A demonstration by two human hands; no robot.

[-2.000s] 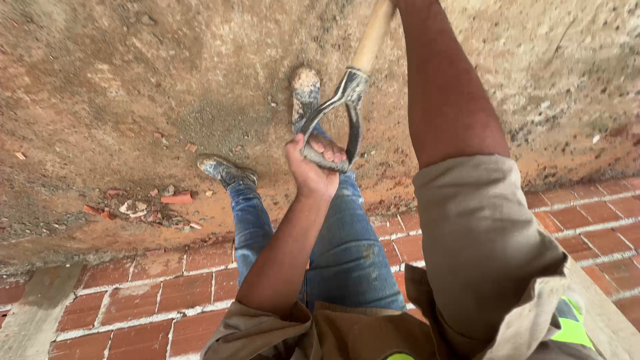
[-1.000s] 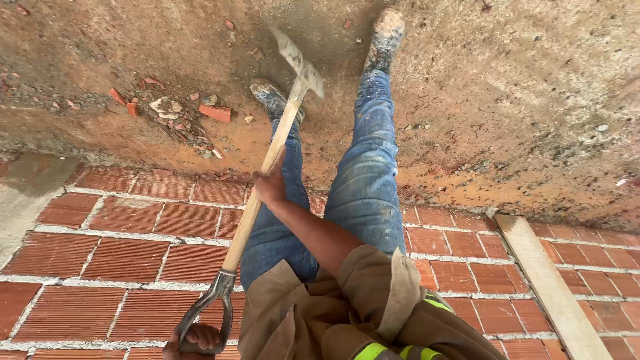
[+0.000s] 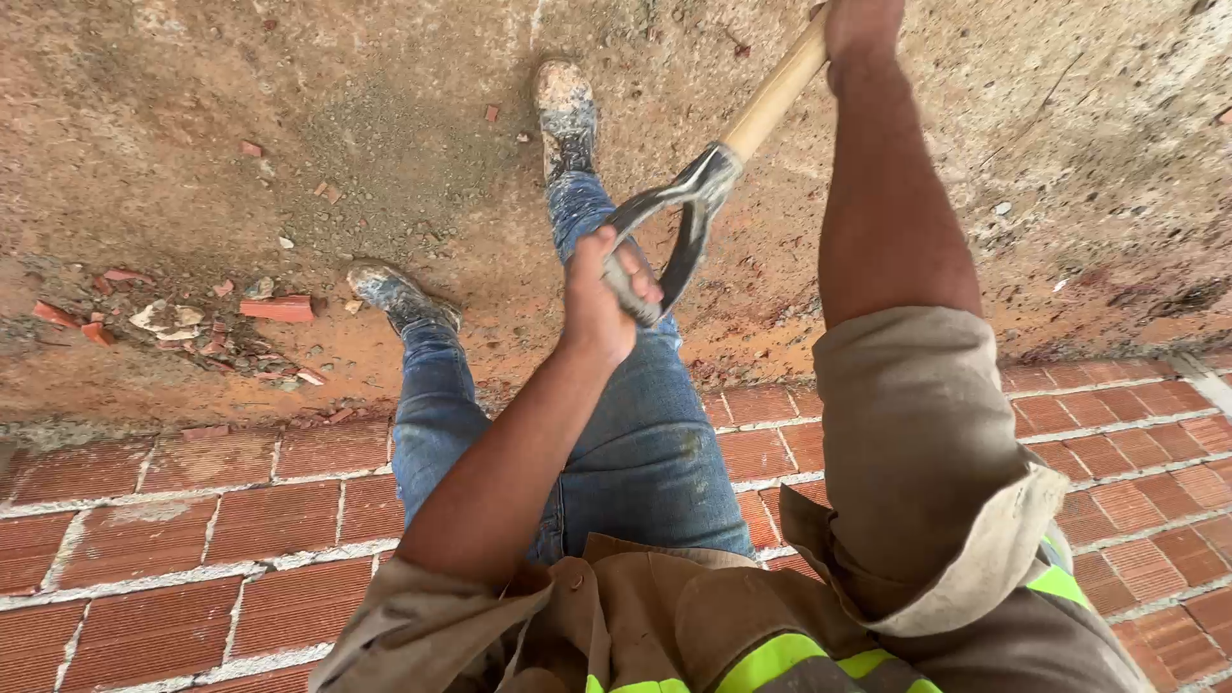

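Observation:
My left hand is closed around the grip of a D-handled shovel, in front of my jeans. The black and grey metal D-grip joins a pale wooden shaft that slopes up to the right. At the top edge, my right hand is wrapped around that shaft, partly cut off by the frame; its arm is stretched out. The shovel's blade is out of view.
My mud-caked boots stand on rough brown ground. Broken red brick pieces and rubble lie left of them. A wall of ribbed red clay bricks with pale mortar runs close by my legs.
One second ago the shovel's blade was near my boots and its grip low on the left. Now the grip is in front of my legs, the shaft points up right, and my right arm is extended.

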